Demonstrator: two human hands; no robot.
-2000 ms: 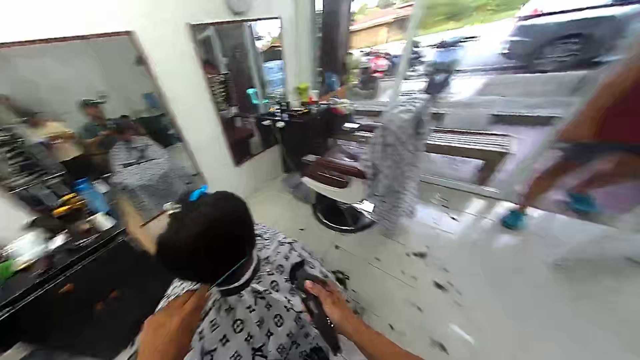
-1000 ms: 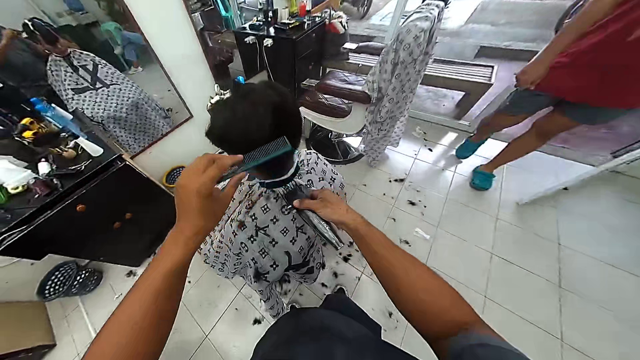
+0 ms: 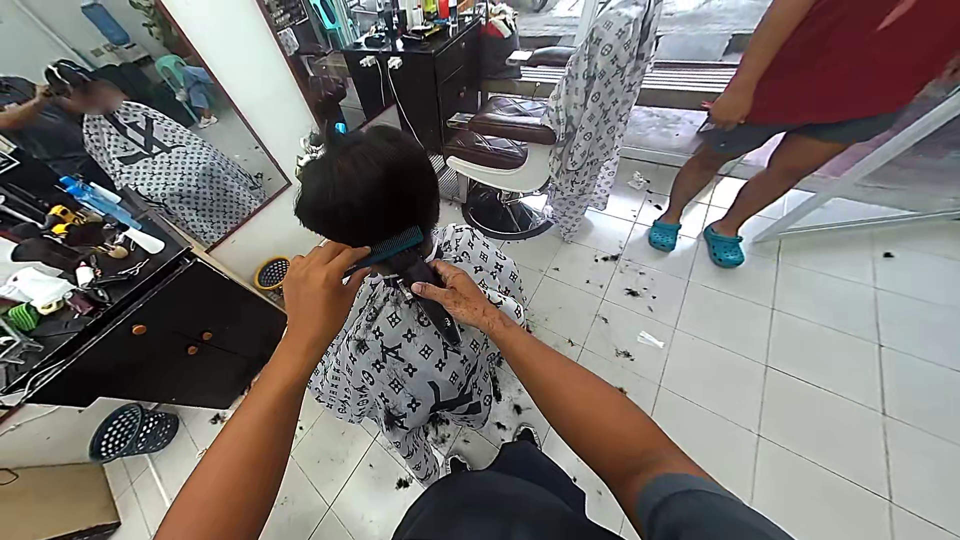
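A seated person with dark hair (image 3: 367, 180) faces away from me, draped in a white patterned barber cape (image 3: 420, 345). My left hand (image 3: 322, 289) grips a teal comb (image 3: 394, 246), whose teeth lie against the hair low on the back of the head. In my right hand (image 3: 457, 296) is a black hair clipper (image 3: 429, 296); its head end is close beneath the comb, at the nape. Cut hair is scattered over the cape. The clipper's blade is hidden from view.
A black cabinet (image 3: 165, 337) with tools on top and a mirror (image 3: 217, 90) stand left. A basket (image 3: 135, 433) is on the tiled floor. Ahead are a barber chair (image 3: 506, 139) and a hanging cape (image 3: 596, 112). Another person in teal clogs (image 3: 724, 246) stands at right, near a glass door's frame.
My left hand and the comb have come down to the nape, closer to the clipper. Two seconds ago that hand was beside the neck. The person in red has moved left into fuller view.
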